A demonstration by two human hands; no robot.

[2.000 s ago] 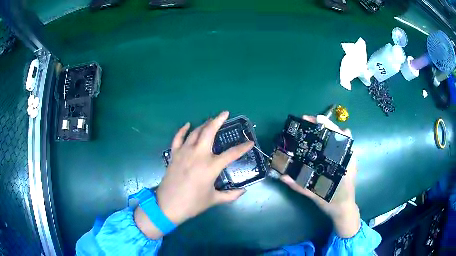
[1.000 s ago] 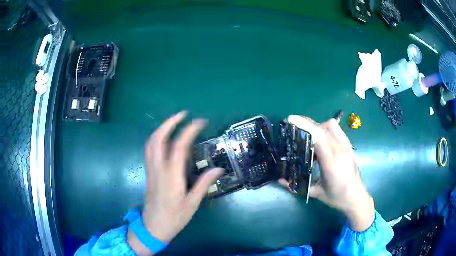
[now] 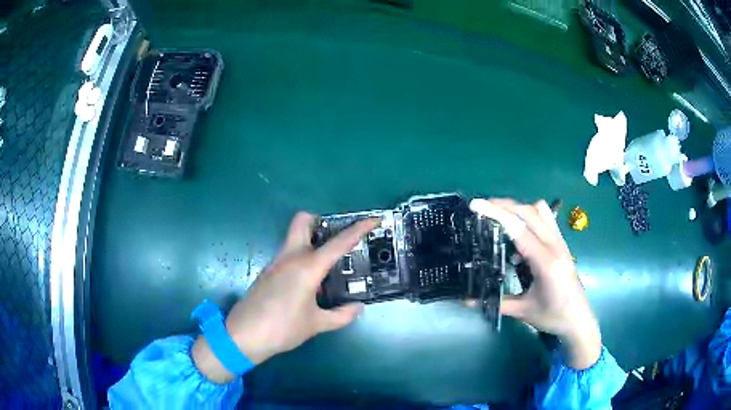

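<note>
An opened black camera housing lies unfolded in front of me, its two halves side by side. My left hand grips the left half, which shows a round hole and pale pads. My right hand holds the circuit board nearly on edge at the right end of the housing. A whitish covering shows on a right fingertip. Whether the board touches the housing cannot be told. The far face of the board is hidden.
Another opened housing lies at upper left beside the metal-framed mesh partition. At right are a white bottle, a crumpled wipe, small dark parts, an amber lump and a yellow tape roll. Dark units sit at upper right.
The board has turned from flat to nearly on edge and moved to the housing's right end. The housing is unfolded flatter. My left hand, lifted one second ago, now grips its left half.
</note>
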